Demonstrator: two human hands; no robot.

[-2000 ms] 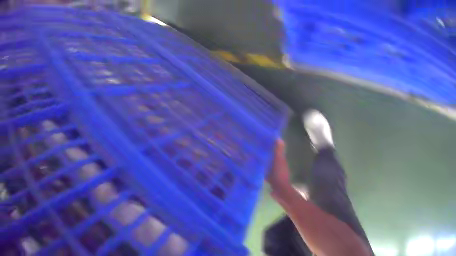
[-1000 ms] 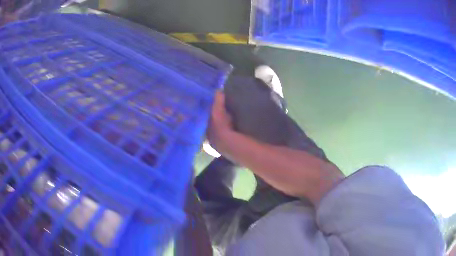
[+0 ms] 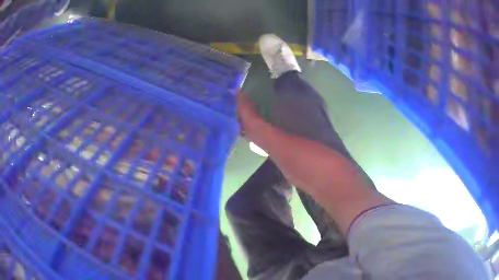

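A blue lattice plastic crate fills the left side, with bagged contents showing through its slats. It appears tilted, and other crate sides adjoin it. My right hand is at the crate's right end, its fingers against the edge and partly hidden there. My right forearm comes up from the bottom right in a grey sleeve. My left hand is not in view.
Another blue lattice crate stands at the upper right, with bagged contents inside. My legs and white shoe are between the crates on green floor. A yellow floor line runs across the top.
The left crate's lattice side now faces me more. My right hand stays at its end. The right crate reaches further down the view. My shoe has moved up towards the yellow line.
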